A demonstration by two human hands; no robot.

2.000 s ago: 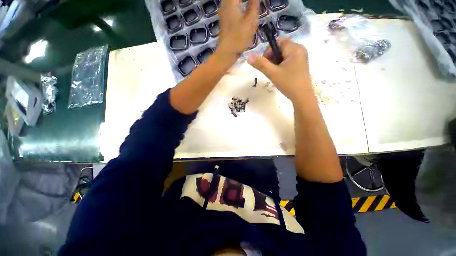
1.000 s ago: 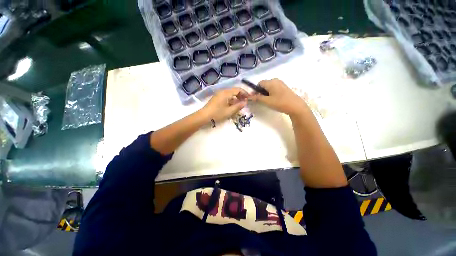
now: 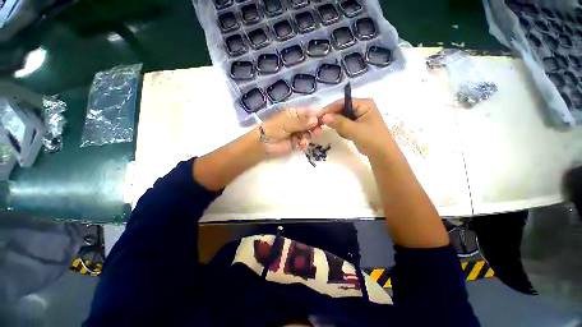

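Note:
My left hand [image 3: 290, 129] and my right hand [image 3: 357, 124] meet at the fingertips over the white board. My right hand holds thin black tweezers [image 3: 348, 101], their dark end sticking up out of the fist. What lies between the fingertips is too small and blurred to tell. A tiny dark strip [image 3: 261, 133] lies on my left wrist. The loose strip pile [image 3: 317, 153] lies on the board just below the hands. The blister tray [image 3: 246, 119] with rows of dark frames is just beyond my hands.
A clear small parts bag [image 3: 475, 91] and pale tan flecks [image 3: 408, 139] lie on the right of the board. Another tray [image 3: 520, 57] is at the far right. A flat plastic bag [image 3: 111, 105], crumpled clear bags [image 3: 53, 128] and a white box [image 3: 29, 137] are at left.
Both hands have come back from over the blister tray to the board and met. Since one second ago my left hand has turned and the tweezers stand more upright.

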